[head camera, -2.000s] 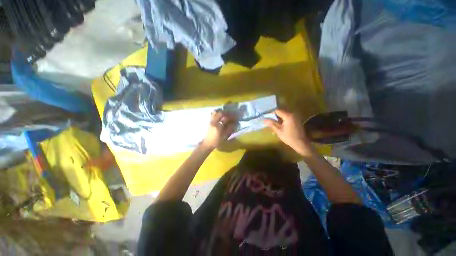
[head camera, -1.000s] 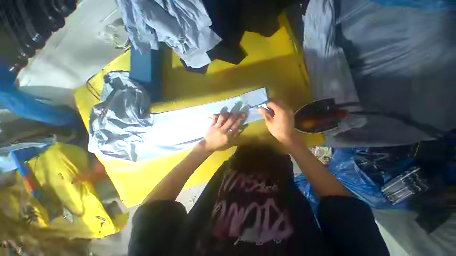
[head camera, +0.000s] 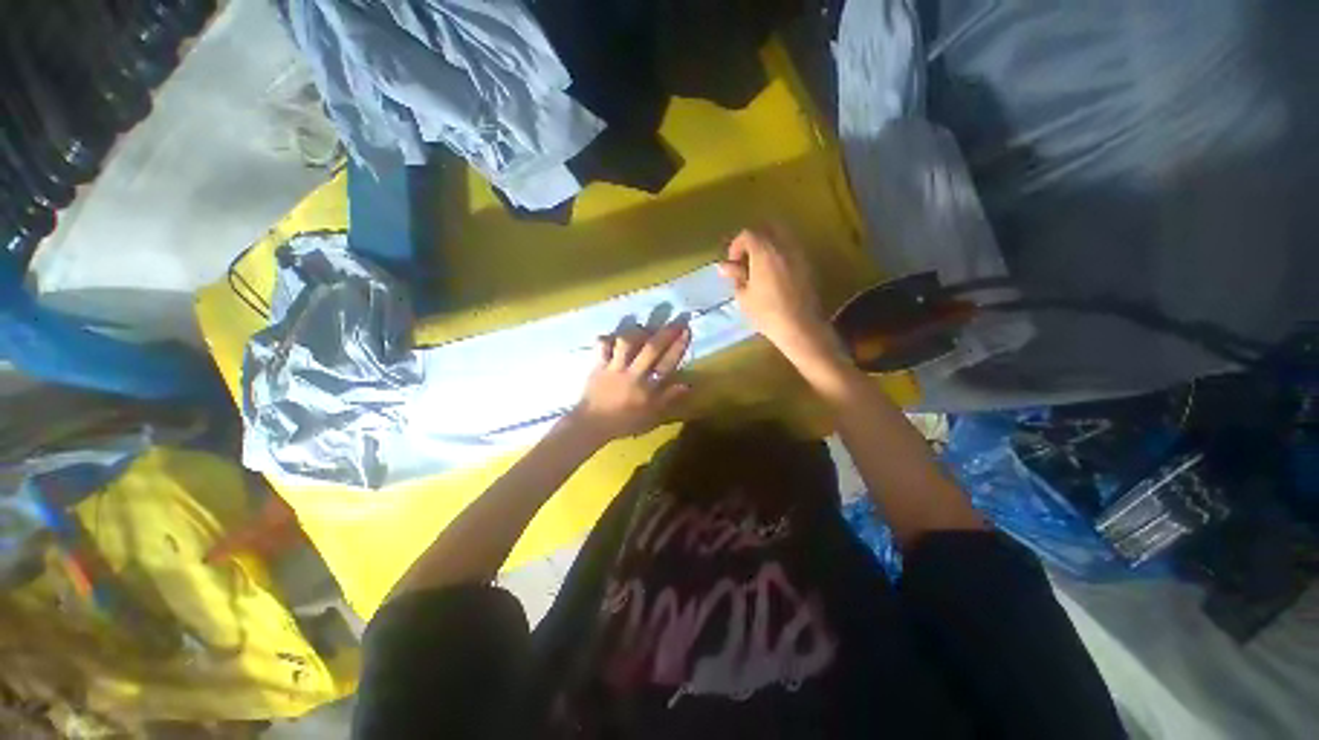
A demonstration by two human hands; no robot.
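Observation:
A pale blue garment (head camera: 506,379) lies across the yellow pressing pad (head camera: 723,152). Its long flat strip is white with glare, and its crumpled bulk (head camera: 326,347) is at the left. My left hand (head camera: 634,383) rests on the strip with its fingers spread, pressing it down. My right hand (head camera: 767,286) pinches the strip's far corner at its right end. The steam iron (head camera: 904,324) is parked at the pad's right edge, with a dark cord trailing right.
A heap of pale blue garments (head camera: 449,87) and dark cloth pieces (head camera: 629,109) lie at the far edge. A blue board (head camera: 388,224) is at the far left. A grey bundle (head camera: 1114,174) and blue plastic (head camera: 1013,484) are at the right.
My right hand has moved from the strip's right end edge to its far corner. My left hand has stayed on the strip, now with fingers spread flat. The view has shifted slightly.

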